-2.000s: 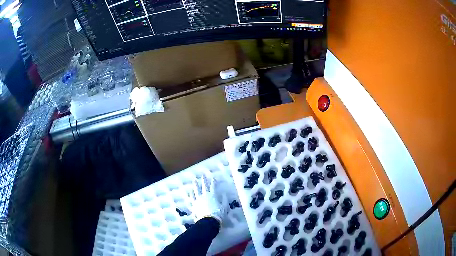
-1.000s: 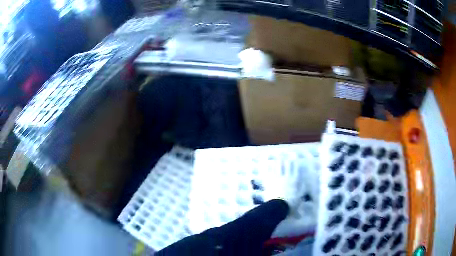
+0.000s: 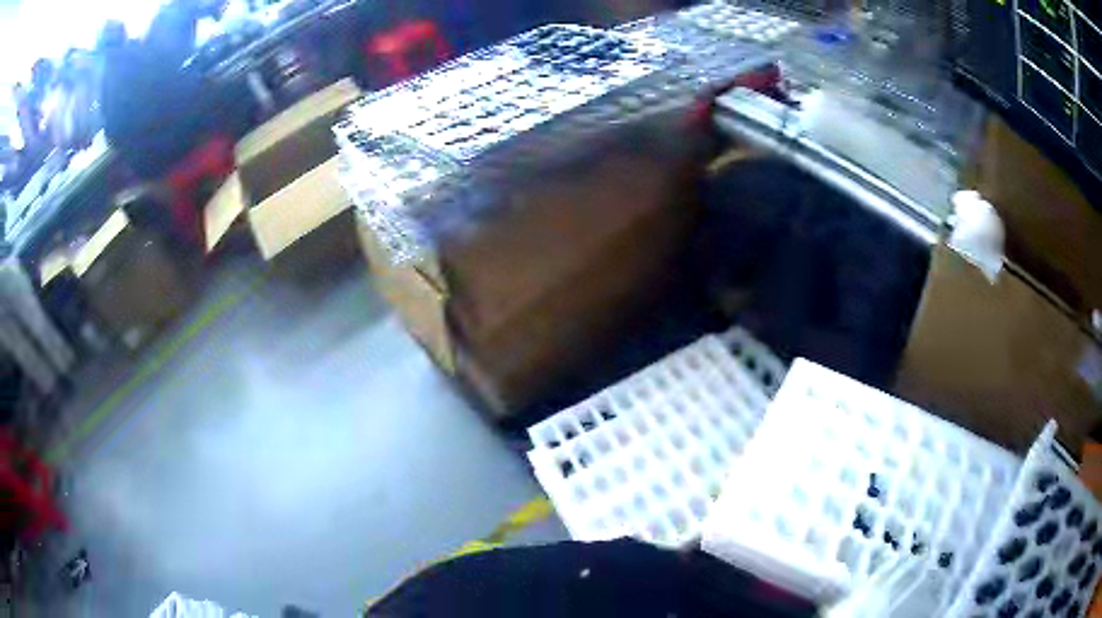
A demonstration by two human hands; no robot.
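A white foam tray point(image 3: 786, 483) lies at the lower right, mostly empty, with several small black earphones point(image 3: 863, 522) in its pockets. A fuller foam tray point(image 3: 1005, 531) of black earphones is cut off at the right edge. My left hand point(image 3: 897, 589), in a white glove, is blurred at the bottom edge, over the near part of the mostly empty tray. Its fingers and anything in them cannot be made out. My dark sleeve crosses the bottom of the view. My right hand is not in view.
Another white tray point(image 3: 653, 435) lies lower left of these, with a few black pieces. A large cardboard box point(image 3: 568, 242) bears bubble wrap or clear trays point(image 3: 508, 91). Open cartons point(image 3: 302, 181) stand on the grey floor point(image 3: 278, 423). A cardboard box point(image 3: 1003, 350) and monitor point(image 3: 1051, 73) are at right.
The view has swung left, so the trays and monitor sit further right and more floor and cartons show. The orange box has almost left the view. My left hand is now near the bottom edge.
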